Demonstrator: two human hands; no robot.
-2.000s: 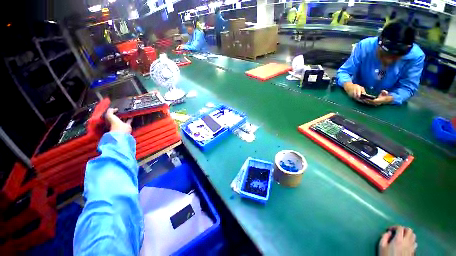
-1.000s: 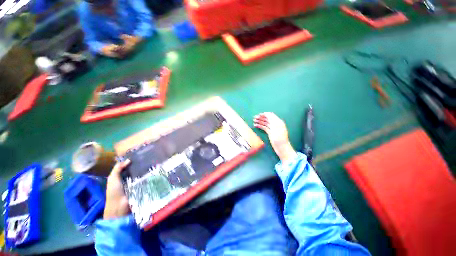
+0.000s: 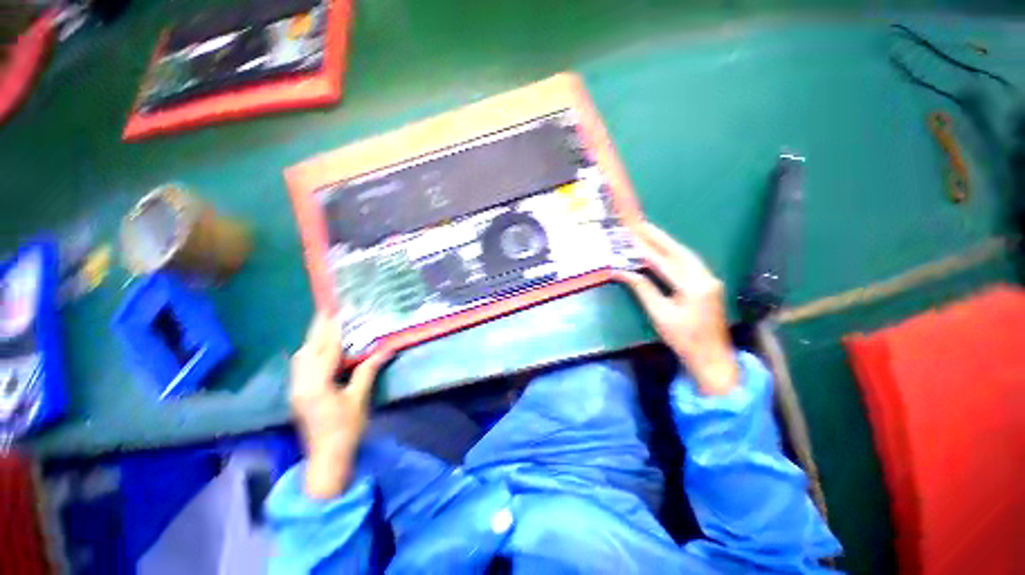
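Observation:
An open laptop base (image 3: 461, 185) lies in an orange-red foam tray (image 3: 438, 134) on the green bench in front of me. Its long black battery pack is on the far side. The round fan (image 3: 515, 237) and green-white board (image 3: 382, 288) are on the near side. My left hand (image 3: 326, 388) grips the tray's near left corner. My right hand (image 3: 683, 298) grips its near right corner. Both hands are bare and slightly blurred, and the fingertips under the tray are hidden. The black electric screwdriver (image 3: 779, 230) lies on the bench to the right of my right hand.
A cardboard core (image 3: 186, 234), a small blue screw box (image 3: 172, 334) and a blue parts bin (image 3: 47, 331) are at left. Another laptop tray (image 3: 242, 97) is at the back left. Red foam (image 3: 950, 416) is at right. A black cord (image 3: 944, 62) and tan tie (image 3: 950, 157) lie back right.
My right hand has moved from above the bench onto the tray's right corner. The tray sits straighter before me, with both hands on it. The view has moved closer and lower.

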